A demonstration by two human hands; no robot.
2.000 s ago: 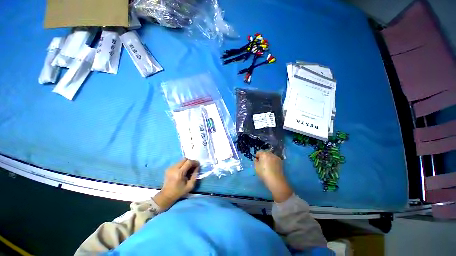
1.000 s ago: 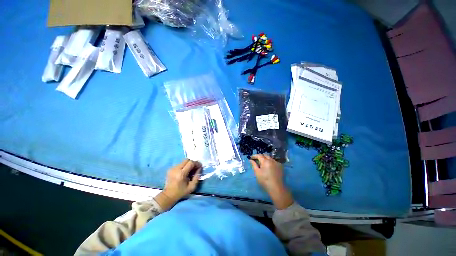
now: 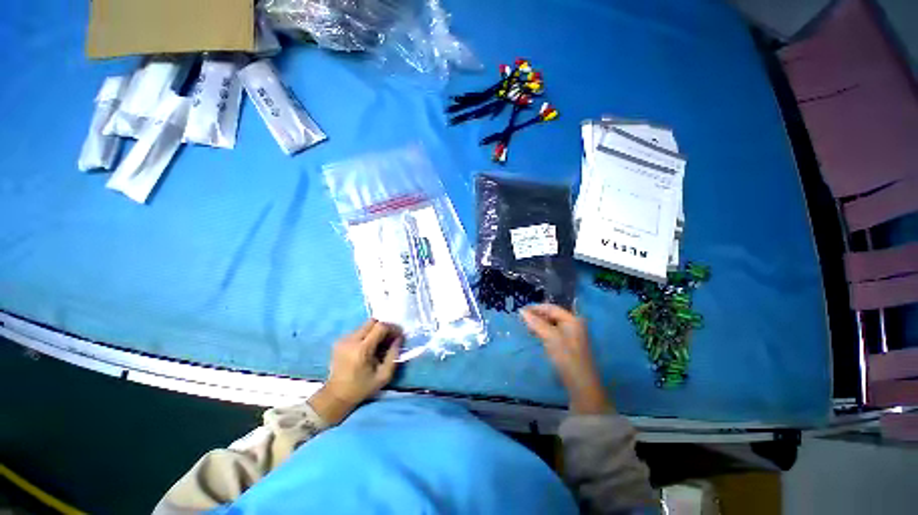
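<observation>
A clear zip-lock bag [image 3: 408,262] with red print lies flat before me, with a white manual, a sleeved remote and green batteries showing in it. My left hand [image 3: 364,360] holds the bag's near left corner, fingers closed on its edge. My right hand [image 3: 554,328] is at the near edge of the black-filled bulk bag [image 3: 523,226], beside the small black pieces [image 3: 506,290] spilling from it. Its fingertips are close together; whether they pinch a tiny piece cannot be told.
Manuals [image 3: 629,206] lie stacked at right, with a heap of green batteries [image 3: 664,327] nearer me. Cables with coloured ends [image 3: 513,96] lie beyond the bulk bag. Sleeved remotes [image 3: 151,141] lie by a brown carton [image 3: 171,27] at far left, next to a crumpled clear bag [image 3: 372,30].
My right hand has moved a little to the right, away from the small black pieces. My left hand has stayed at the zip-lock bag's corner.
</observation>
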